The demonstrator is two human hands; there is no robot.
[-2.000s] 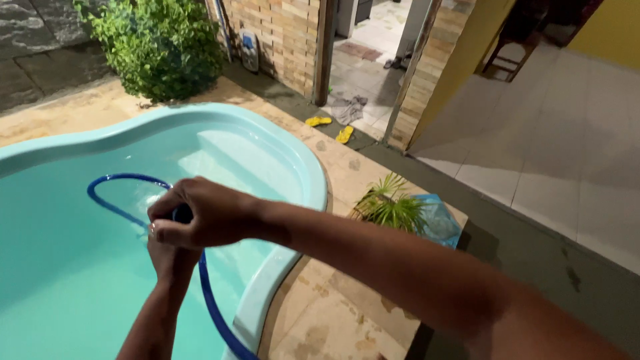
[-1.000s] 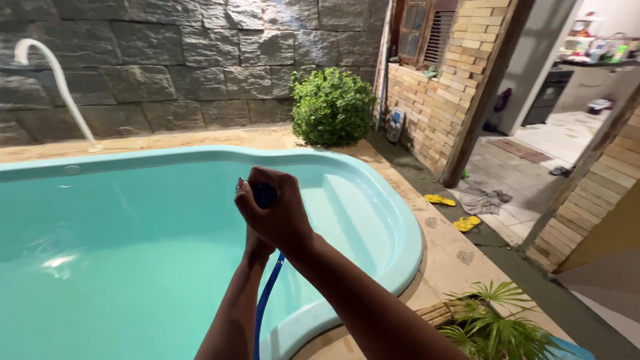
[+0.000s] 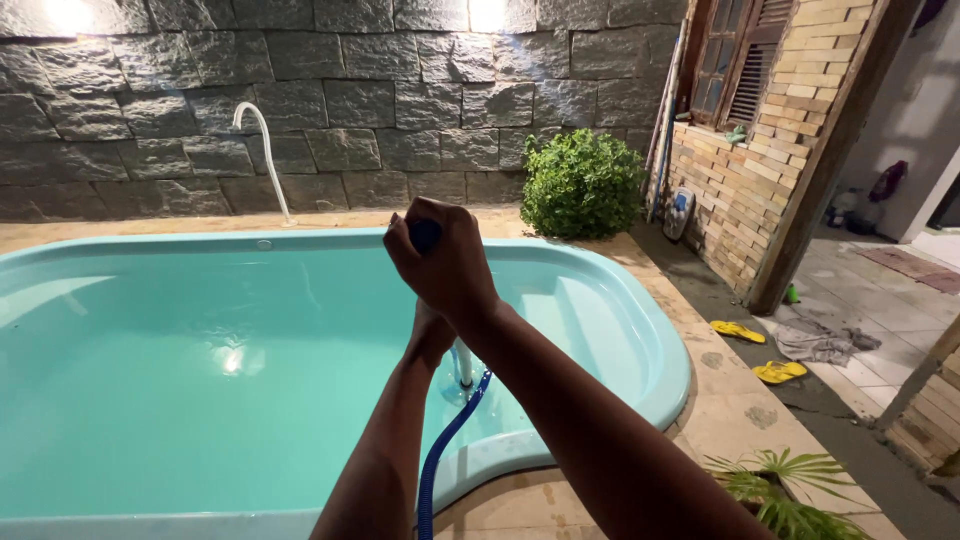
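My right hand (image 3: 450, 259) is closed around the blue-capped top end of a pole (image 3: 466, 364), whose pale shaft shows below my wrists and goes down into the pool water. Just beneath it, my left hand (image 3: 433, 330) is wrapped round the same pole, largely hidden behind the right hand and wrist. A blue ribbed hose (image 3: 448, 435) runs from the water beside the pole, over the near rim of the light-blue swimming pool (image 3: 517, 450), and out at the bottom of the view. The pole's lower end is not clearly seen.
A white curved spout (image 3: 270, 161) stands at the far edge by the stone wall (image 3: 360, 101). A green bush (image 3: 581, 184) grows at the far corner. Yellow flip-flops (image 3: 780, 372) and a grey cloth (image 3: 817, 341) lie by the doorway; a spiky plant (image 3: 795, 476) is near right.
The view has swung up and toward the left, bringing in the stone wall and spout. My hands stay together on the pole. The blue hose loop seen earlier on the water no longer shows.
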